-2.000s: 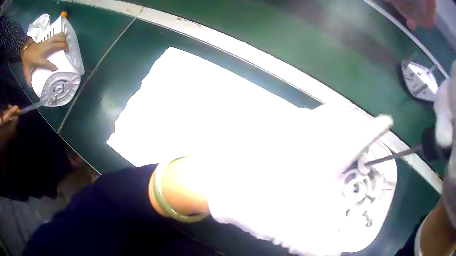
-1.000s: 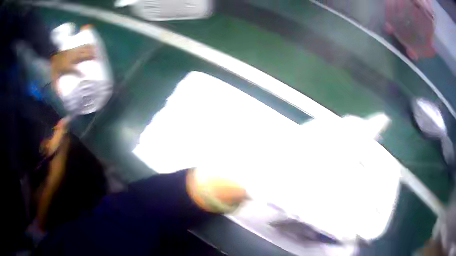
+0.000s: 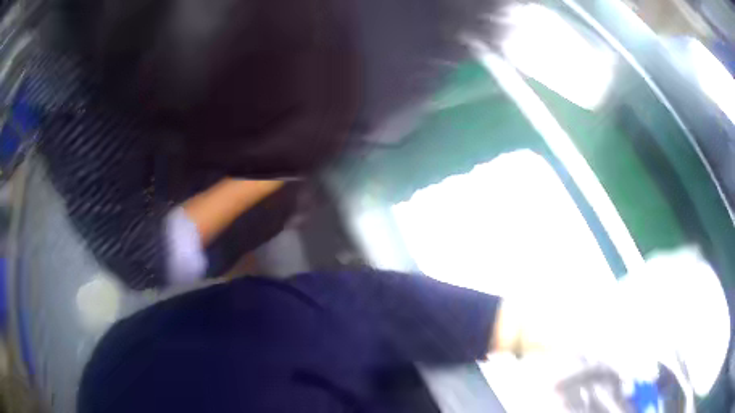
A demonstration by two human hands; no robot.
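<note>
My left hand [image 3: 541, 332], in a white glove, reaches in from the dark blue sleeve; only the bare wrist stands out. The glove merges with the overexposed white mat [image 3: 483, 226] and appliance housing, so its fingers and grip are hidden. The glossy white rounded housing [image 3: 697, 310] is at the lower right, cut off by the bottom edge. Blurred grey-metal parts [image 3: 592, 391] and a blue part [image 3: 646, 395] show beside it. My right hand and the screwdriver are not in view.
A co-worker's dark, patterned sleeve [image 3: 109, 185] and bare forearm [image 3: 230, 208] fill the left side close to my arm. Beyond the mat, a pale rail [image 3: 556, 137] edges the green conveyor belt [image 3: 637, 173], which carries an overexposed white item [image 3: 560, 60].
The view has swung left, bringing the co-worker much closer in frame. The mat and housing now lie farther right. Blue and metal parts show at the bottom right. My right hand has left the picture.
</note>
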